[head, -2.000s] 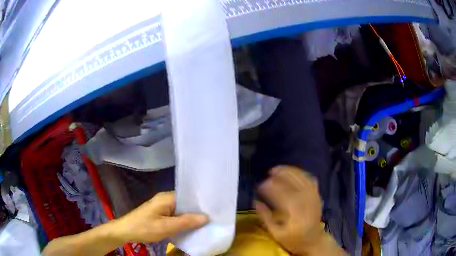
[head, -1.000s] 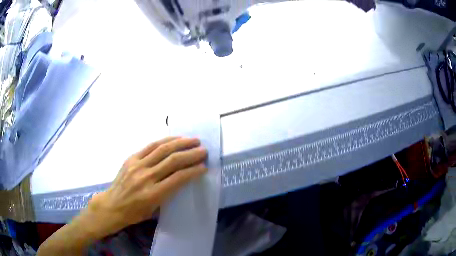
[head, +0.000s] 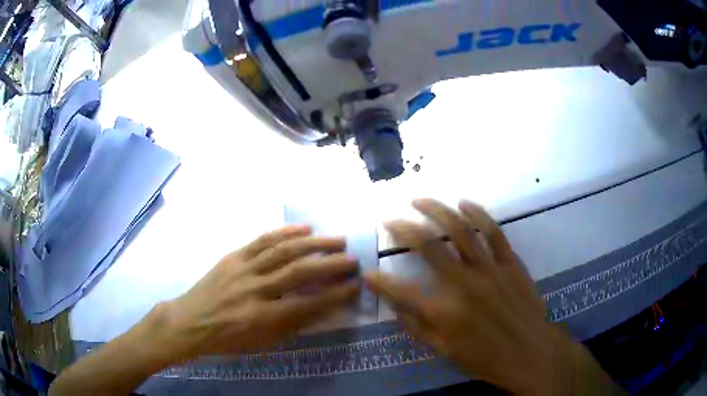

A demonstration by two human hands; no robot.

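The band piece (head: 369, 288), a pale strip of cloth, lies flat on the white bed in front of the needle area, partly washed out by the lamp. My left hand (head: 271, 282) is on it from the left, fingers across it, holding it against the table; the hand is blurred. My right hand (head: 457, 290) is at the strip's right edge, fingers spread over the bed, thumb tip close to the strip; contact is unclear. The machine head (head: 465, 46) stands above. Its dark cylindrical part (head: 380, 147) points down behind the strip. The hands hide the strip's near part.
A bundle of blue-grey cut pieces (head: 105, 209) lies at the left of the table, beside plastic-wrapped material. The ruler tape (head: 620, 274) runs along the front edge. A dark control panel (head: 667, 32) is at the upper right.
The view has tilted up from below the table to the machine head. The strip moved from hanging over the edge onto the bed. My right hand has come in beside the left.
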